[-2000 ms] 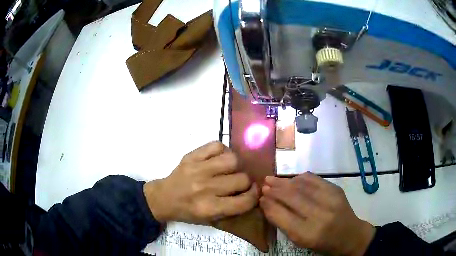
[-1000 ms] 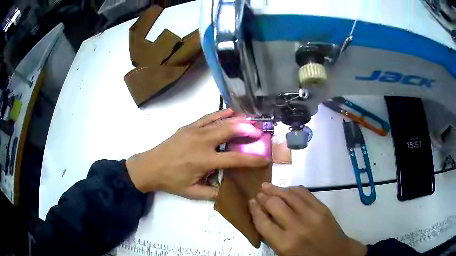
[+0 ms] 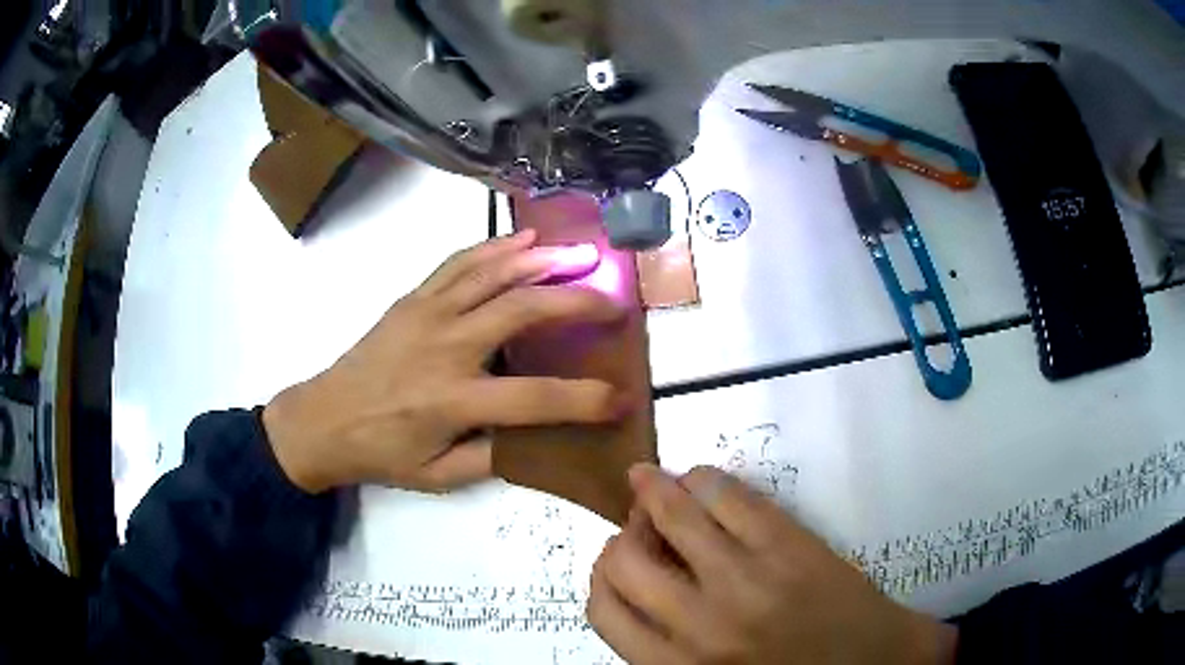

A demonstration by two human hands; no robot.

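Note:
A brown collar piece [image 3: 572, 448] lies on the machine bed, its far end under the head of the sewing machine [image 3: 767, 39]. A pink-white light spot falls on it. My left hand [image 3: 435, 370] lies flat on the piece with fingers spread, fingertips just in front of the needle area. My right hand [image 3: 741, 572] pinches the near right edge of the piece between thumb and fingers. The presser foot and needle are mostly hidden under the head.
Other brown pieces [image 3: 305, 163] lie at the back left, partly behind the head. A copper-pink seam guide [image 3: 668, 273] is right of the cloth. Blue snips [image 3: 910, 279], orange-and-blue snips [image 3: 864, 133] and a black smartphone [image 3: 1059, 214] lie at the right. A ruler is printed along the front edge.
The view has shifted, so the machine head sits higher and further left. My left hand, gripping the cloth two seconds ago, now lies spread on it. My right hand still pinches the near edge.

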